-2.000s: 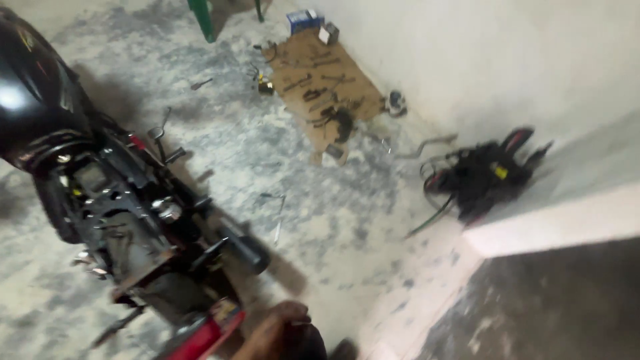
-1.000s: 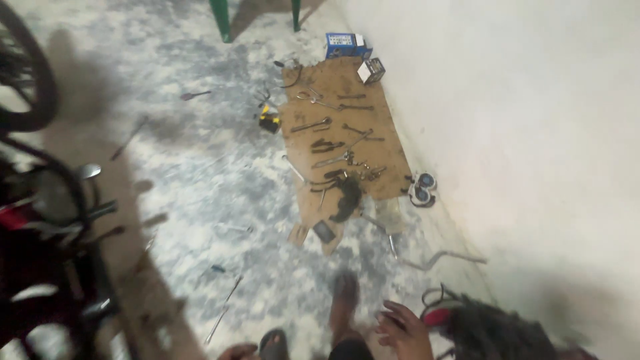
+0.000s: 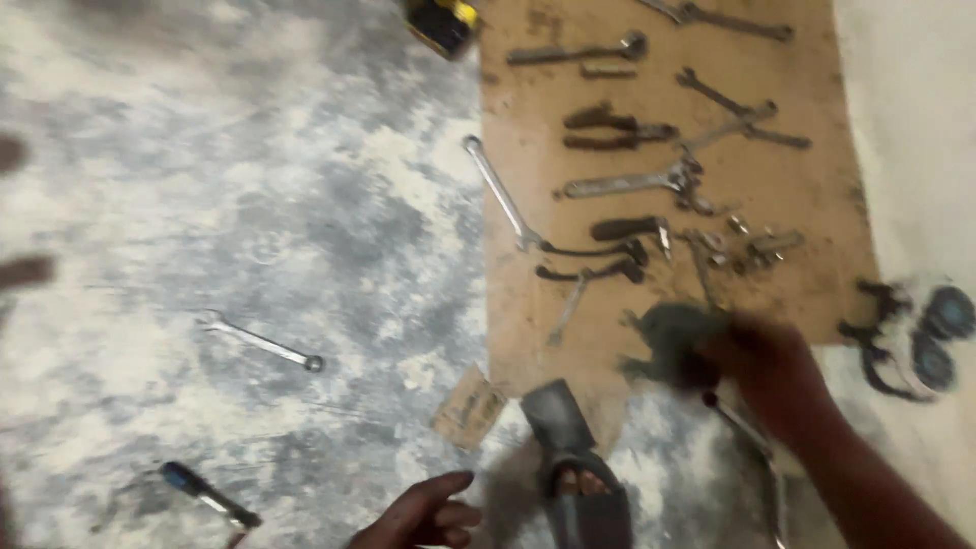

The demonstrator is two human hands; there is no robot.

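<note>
My right hand (image 3: 762, 374) is on a dark green cloth (image 3: 675, 339) at the near edge of the cardboard sheet (image 3: 534, 328); blur hides its fingertips, but they seem closed on the cloth. Low in the view, my left hand (image 3: 435, 511) holds nothing, its fingers apart, over the floor. Tools lie on the cardboard: a ratchet (image 3: 576, 52), pliers (image 3: 618, 130), an adjustable wrench (image 3: 621, 184), two black levers (image 3: 591, 250) and several small sockets (image 3: 762, 248). A combination wrench (image 3: 496, 191) lies across its left edge. A long metal rod (image 3: 770, 465) runs below my right hand.
On the floor at left lie another combination wrench (image 3: 267, 343) and a blue-handled screwdriver-like tool (image 3: 206, 492). My sandalled foot (image 3: 583, 488) stands near a flat dark piece (image 3: 558, 412) and a cardboard scrap (image 3: 467, 408). A twin-dial part (image 3: 915, 343) sits by the wall at right.
The view has moved from the motorcycle to the cardboard with tools, now much closer. My right hand has reached forward from the bottom of the view to the dark cloth.
</note>
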